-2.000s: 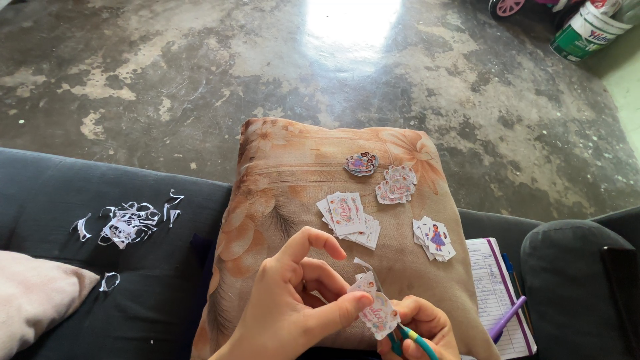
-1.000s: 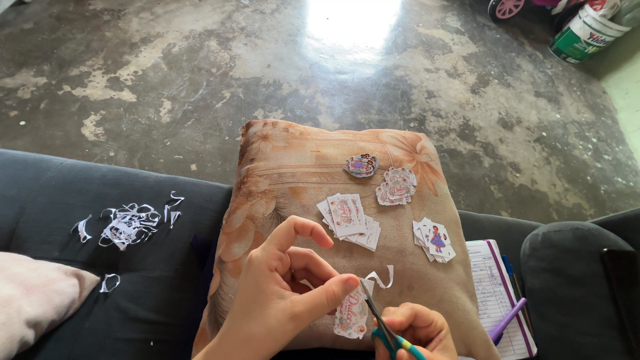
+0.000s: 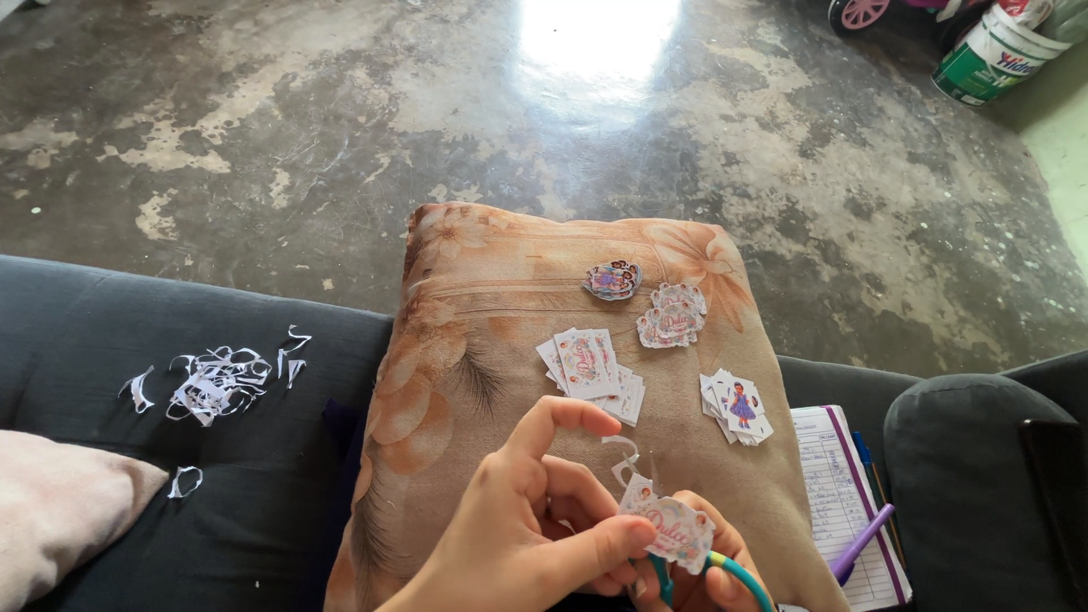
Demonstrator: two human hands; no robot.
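Observation:
Between its thumb and fingers my left hand [image 3: 552,510] pinches a small printed paper cutout [image 3: 676,527], from which a thin paper strip [image 3: 625,455] curls up. Behind and right of the cutout, my right hand [image 3: 718,552] holds scissors with teal and yellow handles [image 3: 744,580]; the cutout partly hides the blades. On the floral cushion [image 3: 510,323] lie uncut rectangular printed cards [image 3: 586,365], cards with a figure in a purple dress [image 3: 739,404], a pile of trimmed lettered cutouts [image 3: 676,316] and a pile of trimmed figure cutouts [image 3: 612,279].
Paper scraps [image 3: 217,382] lie on the dark sofa [image 3: 85,340] at left, near a pale cushion [image 3: 68,518]. A ruled notebook [image 3: 841,501] with a purple pen [image 3: 863,544] sits right of the floral cushion. A green and white bucket [image 3: 994,59] stands on the floor at far right.
The cutout has turned and now covers part of the scissors, whose blades showed more plainly a second ago. The card piles have not moved.

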